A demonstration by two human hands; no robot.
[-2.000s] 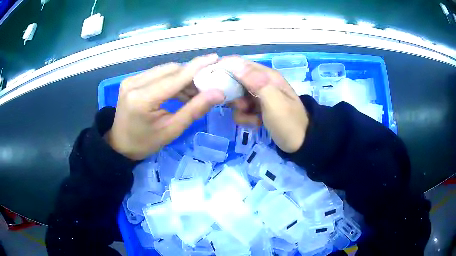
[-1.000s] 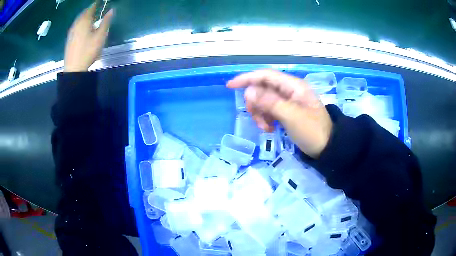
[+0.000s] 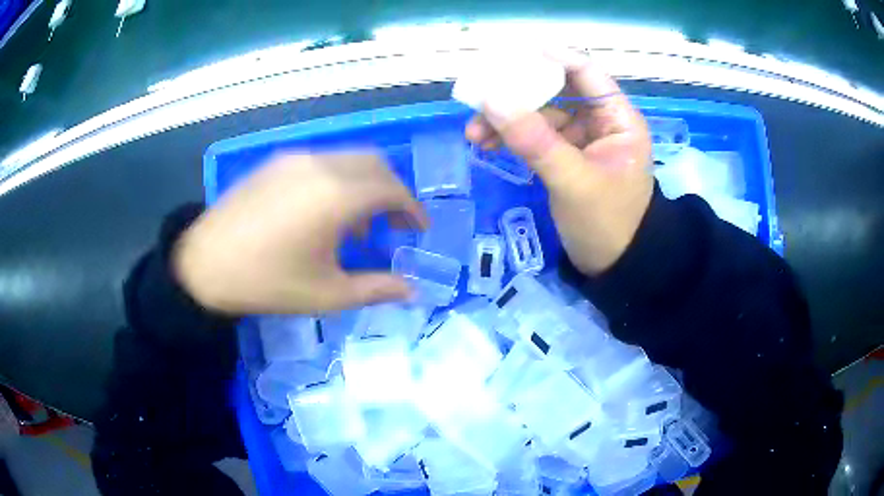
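Observation:
My right hand [image 3: 591, 160] holds a bright white unit [image 3: 509, 79] above the far edge of the blue bin [image 3: 330, 126]. A thin lead runs from the unit across the fingers. My left hand [image 3: 291, 232] is blurred over the left part of the bin, its thumb and fingers apart with nothing seen between them. A clear case [image 3: 426, 274] lies open-side up just beyond the left thumb tip; whether they touch cannot be told. Many clear cases with black rectangles fill the near part of the bin, and an oval-ended clear piece [image 3: 523, 240] lies near the middle.
The dark green conveyor belt [image 3: 242, 44] lies beyond the bin, with several small white units at its left and a few at the far right. A bright belt edge rail [image 3: 165, 107] curves between the belt and the dark grey ledge [image 3: 58, 252].
My left hand has come back from the belt to above the bin. My right hand has moved up and now holds a white unit. The bin sits slightly further left in view.

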